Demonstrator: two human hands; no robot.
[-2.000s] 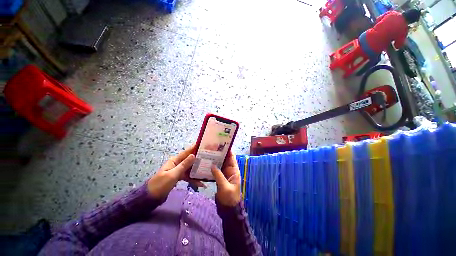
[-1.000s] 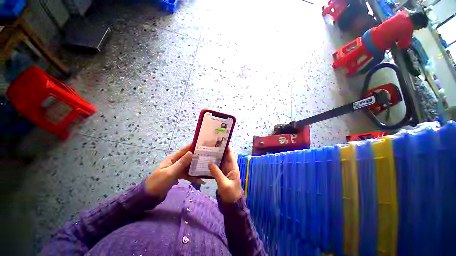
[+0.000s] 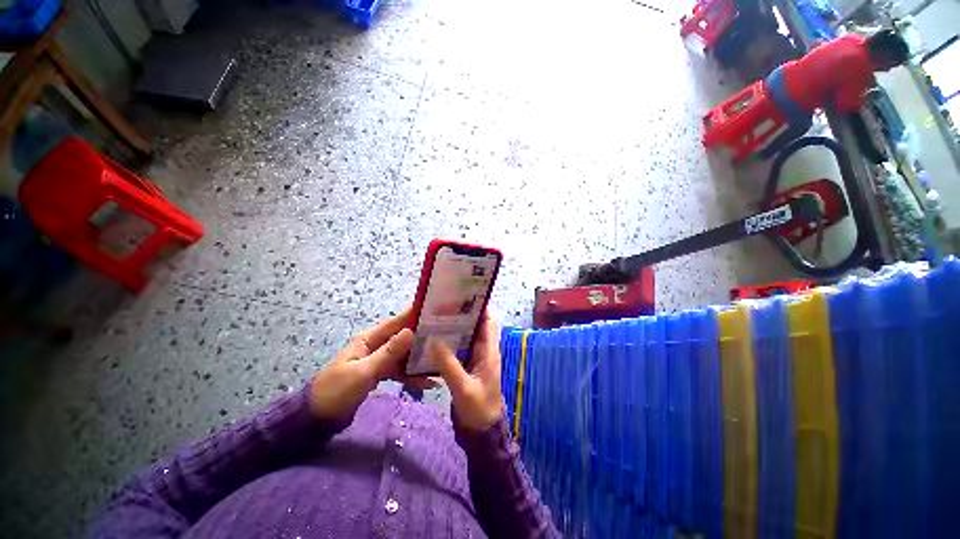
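A smartphone (image 3: 455,300) in a red case is upright in front of my body, its lit screen facing me. My left hand (image 3: 363,371) holds its lower left edge, the thumb along the side. My right hand (image 3: 476,379) holds its lower right edge, and the right thumb is over the lower part of the screen. The fingers behind the phone are mostly hidden. The screen shows pale blocks too small to read.
A tall stack of blue crates (image 3: 653,421) with yellow bands stands close on my right. Beyond it is a red pallet jack (image 3: 595,301) with a black handle. A red stool (image 3: 105,216) is at left. A person in red (image 3: 826,76) sits at a bench at upper right.
The phone dips slightly and tilts a little more to the right than one second ago. My right thumb has shifted slightly over the screen. Both hands keep their hold.
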